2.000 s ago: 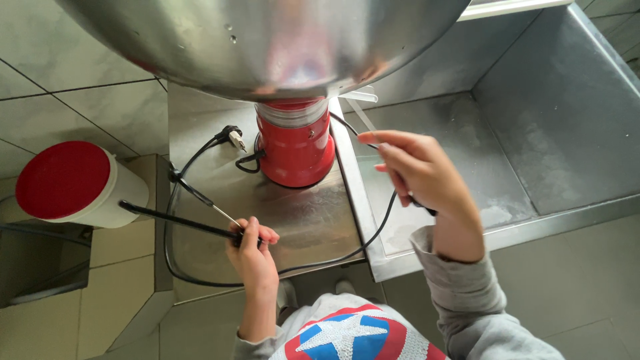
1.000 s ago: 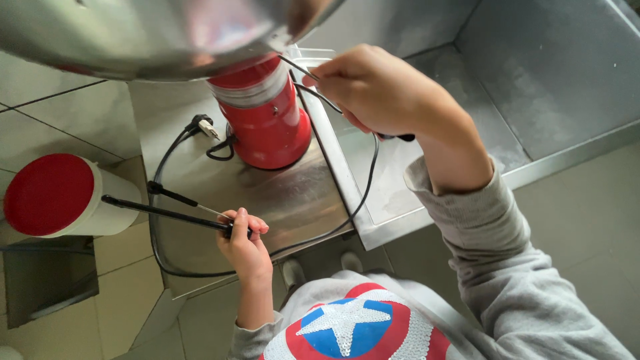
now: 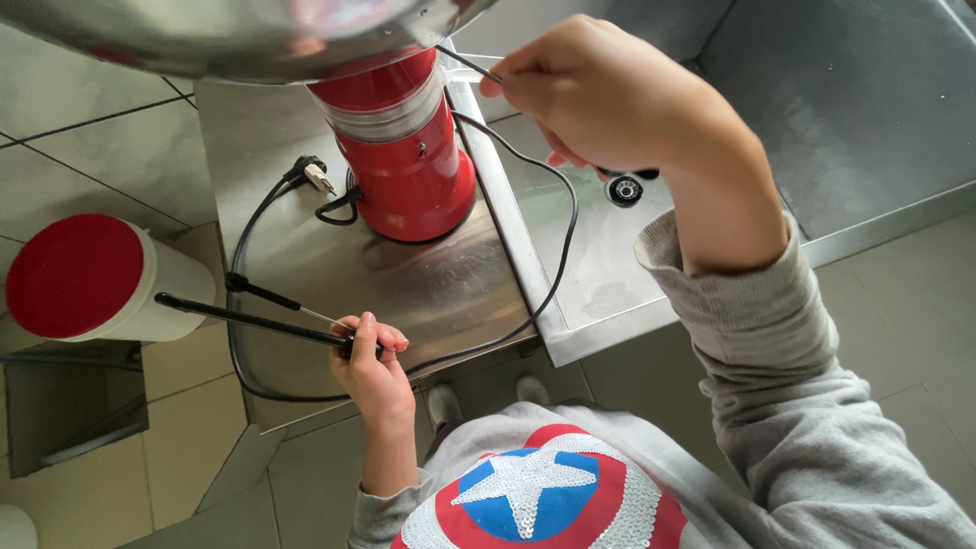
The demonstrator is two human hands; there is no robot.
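My left hand (image 3: 374, 358) grips a black rod (image 3: 244, 319) and a thin tool with a black sleeve and metal shaft (image 3: 286, 297), both pointing left over the steel counter (image 3: 427, 290). My right hand (image 3: 587, 91) is raised at the upper right, its fingers pinching a thin metal rod (image 3: 476, 67) whose far end meets the rim area of a big metal bowl (image 3: 229, 38). A black part with a round ribbed end (image 3: 624, 191) shows below my right palm; how it is held is hidden. The bowl stands above a red machine base (image 3: 412, 168).
A black power cord (image 3: 573, 221) loops over the counter, its plug (image 3: 316, 175) beside the base. A steel sink (image 3: 823, 130) adjoins at right. A white bucket with a red lid (image 3: 76, 274) stands at left near a square floor opening (image 3: 76, 412).
My right hand has moved up toward the bowl, and the thin metal rod in its fingers now shows against the bowl's underside. My left hand keeps its hold on the black rod and the thin tool.
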